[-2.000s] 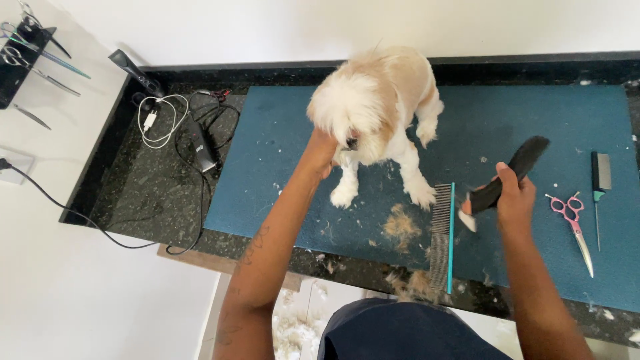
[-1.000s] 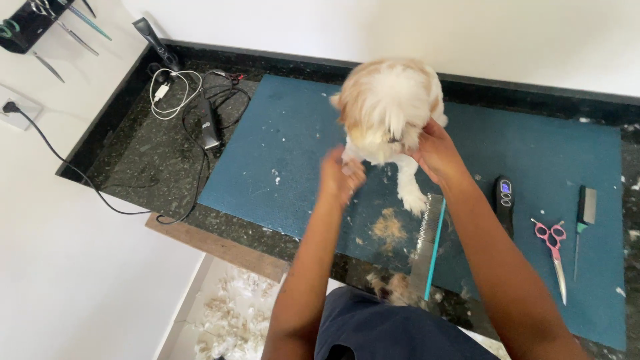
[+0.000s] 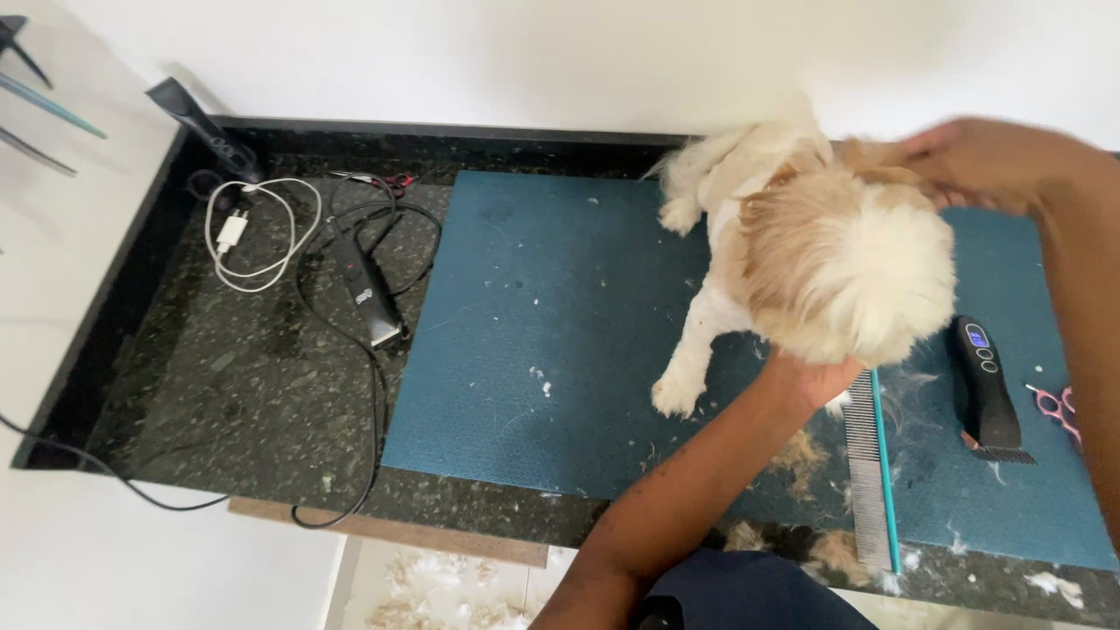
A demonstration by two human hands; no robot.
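Observation:
A small white and tan dog [image 3: 787,236] stands on a blue mat [image 3: 542,350], its head turned toward the lower right. My left hand [image 3: 814,378] is under the dog's chin, its fingers partly hidden by the fur. Beside the far side of the head, my right hand [image 3: 971,166] holds the dog's ear [image 3: 879,162]; motion blurs it. A metal comb with a teal spine [image 3: 884,481] lies below my left hand. To its right rest a black cordless clipper [image 3: 989,385] and pink-handled scissors [image 3: 1054,407], partly covered by my right forearm.
On the dark granite counter [image 3: 236,385] at the left lie a corded black clipper [image 3: 367,293], a white charger with cable [image 3: 232,232] and red-handled scissors [image 3: 398,182]. Another black clipper [image 3: 206,131] stands in the corner. Loose hair [image 3: 798,459] lies near the comb.
The black cordless clipper, in my right hand two seconds ago, lies on the mat. My right hand has moved from the dog's face to its ear, and my left hand is under the chin. The dog has turned.

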